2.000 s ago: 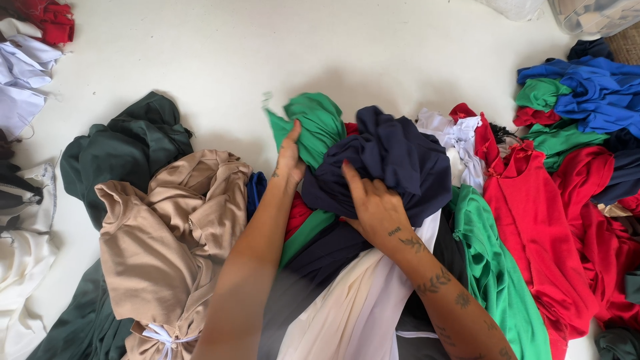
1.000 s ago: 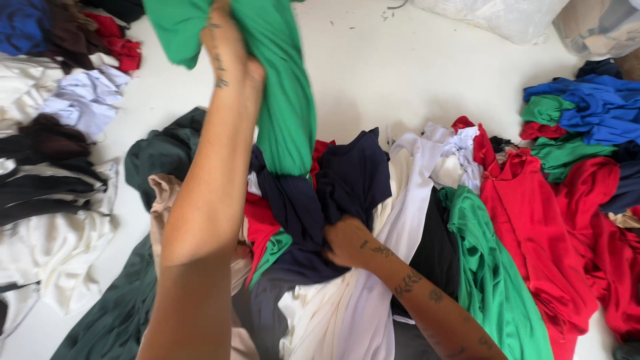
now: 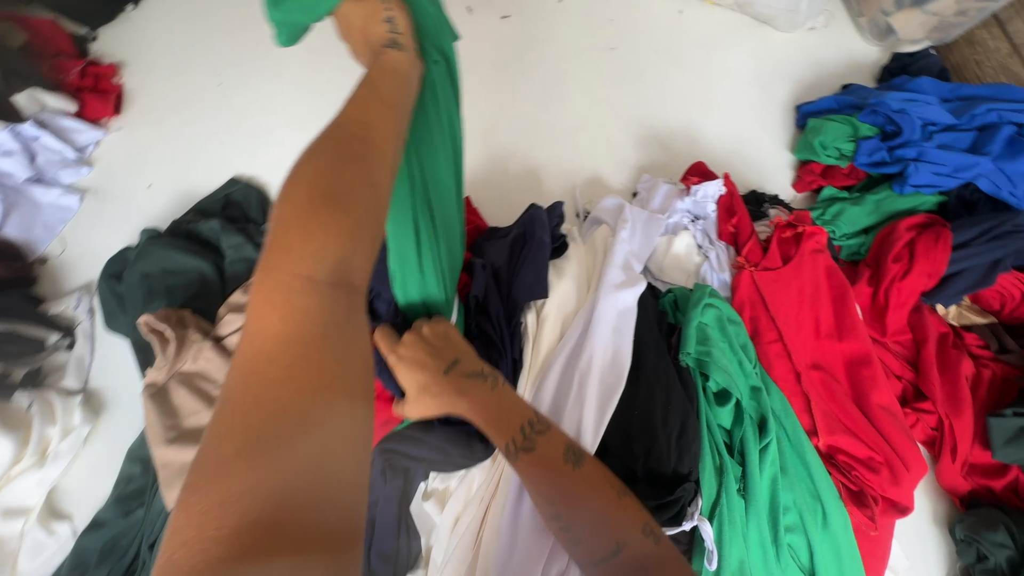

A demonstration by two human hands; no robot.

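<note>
A length of green fabric (image 3: 428,192) is stretched between my hands. My left hand (image 3: 376,32), at the top edge and partly cut off, grips its upper part. My right hand (image 3: 432,364) lies at the fabric's lower end, its fingers on green and navy cloth; how firmly they hold is unclear. Navy fabric (image 3: 508,280) lies just right of the green length, with cream and white fabric (image 3: 592,312) beside it. Red cloth (image 3: 386,412) shows under my right hand. Beige fabric (image 3: 188,384) is partly hidden behind my left forearm.
Dark green fabric (image 3: 188,256) lies on the white table (image 3: 608,88) at left, with white and black cloth past it. Black (image 3: 652,408), green (image 3: 752,432) and red garments (image 3: 824,344) lie at right, blue cloth (image 3: 944,136) beyond. A clear plastic container (image 3: 912,20) stands at top right.
My left hand has moved up and away, drawing the green fabric out from the bunched navy cloth. My right hand has moved from the top of the navy bundle to the green fabric's lower end.
</note>
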